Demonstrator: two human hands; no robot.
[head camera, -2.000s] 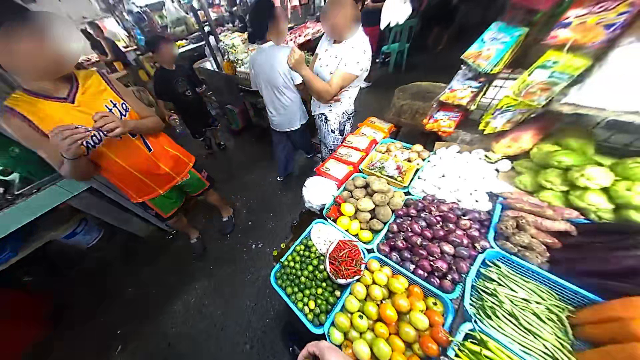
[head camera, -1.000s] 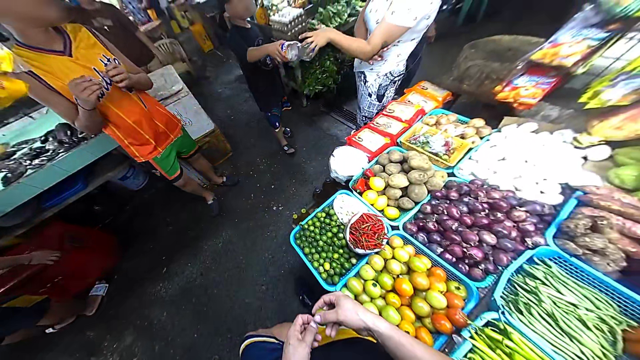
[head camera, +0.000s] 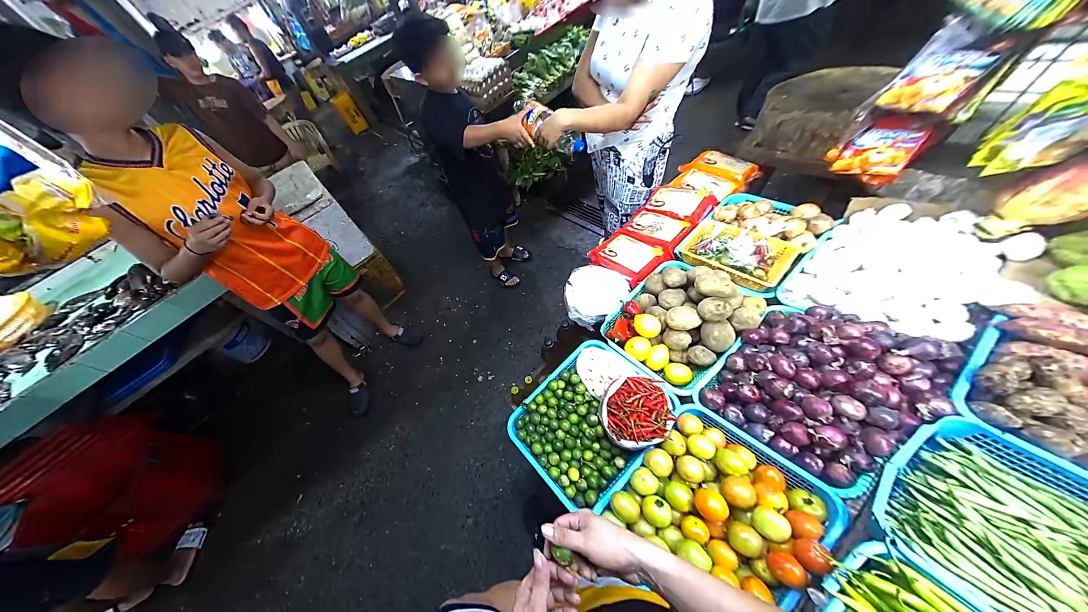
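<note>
My right hand (head camera: 597, 544) reaches in from the lower right, thumb and fingers closed on a small green fruit (head camera: 563, 556). Just below and left of it is my left hand (head camera: 544, 586), fingers partly bent near the fruit; whether it grips anything is unclear. Both hands are at the near edge of a blue basket of green and orange tomatoes (head camera: 722, 501). Beyond them, small green citrus fruits (head camera: 561, 438) fill another basket, beside a bowl of red chilies (head camera: 637, 410). Red onions (head camera: 829, 387) lie farther right.
Potatoes (head camera: 693, 310), green beans (head camera: 994, 518) and white packs fill more of the stall. A person in an orange jersey (head camera: 229, 217) stands at left, near a tiled fish counter (head camera: 127, 340). At the back, two people both touch a plastic bottle (head camera: 535, 123). Someone in red is at lower left.
Two seconds ago only part of one hand showed at the bottom edge; both hands are in view now. The view has swung left, bringing in the person in red.
</note>
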